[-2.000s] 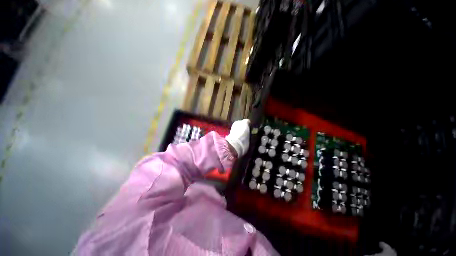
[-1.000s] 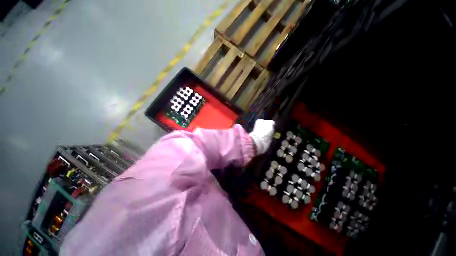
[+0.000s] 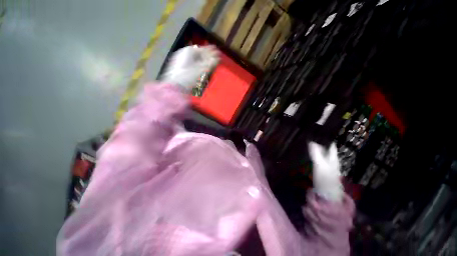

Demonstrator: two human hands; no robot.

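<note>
A black tray (image 3: 192, 26) with red lining (image 3: 228, 92) lies at the upper middle. My gloved left hand (image 3: 193, 65) is over its left part, blurred, and covers most of a green circuit board (image 3: 202, 84). Whether it grips the board cannot be told. My gloved right hand (image 3: 326, 165) is raised at the right, fingers apart, with nothing visible in it. Behind it, circuit boards with round-topped capacitors (image 3: 355, 131) lie by a red lining (image 3: 385, 106), dark and blurred.
Wooden pallets (image 3: 248, 27) stand behind the tray. Dark stacked trays with white labels (image 3: 292, 108) fill the area between the two board places. Yellow-black tape (image 3: 144, 62) crosses the grey floor at left. A dark container of parts (image 3: 81, 172) is partly hidden by my sleeve.
My left hand has moved from the right-hand boards' edge to over the tray at upper left. My right hand has come into view. The view has shifted, and the boards at right appear farther right.
</note>
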